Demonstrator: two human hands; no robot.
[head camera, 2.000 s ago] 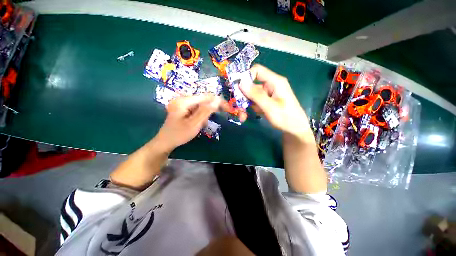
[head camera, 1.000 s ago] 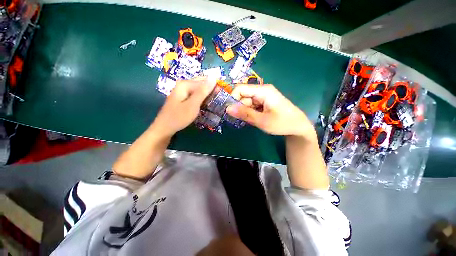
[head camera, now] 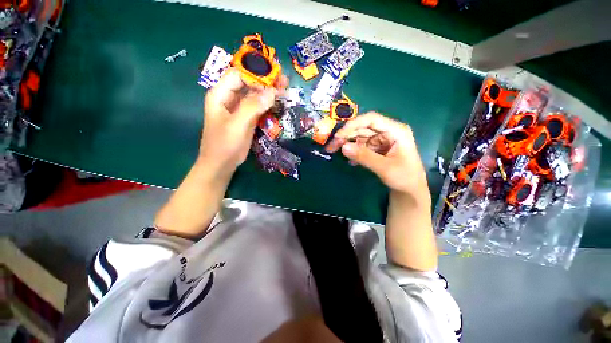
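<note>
My left hand holds an orange housing with a black oval, raised over the working pile. My right hand is to the right of the pile, fingers curled near an orange piece; whether it grips anything is unclear. Another orange housing with a black oval lies just above my right fingertips. Pale circuit boards lie at the far side, one with a dark lead. A darker module lies between my hands, nearer my body. My left hand partly hides the pile.
A clear bag of orange housings and boards lies at the right. Another filled bag is at the left edge. A small whitish piece lies on the green bench. A pale rail runs along the far edge.
My hands have moved apart. The dark board held between them a second ago is no longer there. My left hand has moved up and left and now holds an orange housing.
</note>
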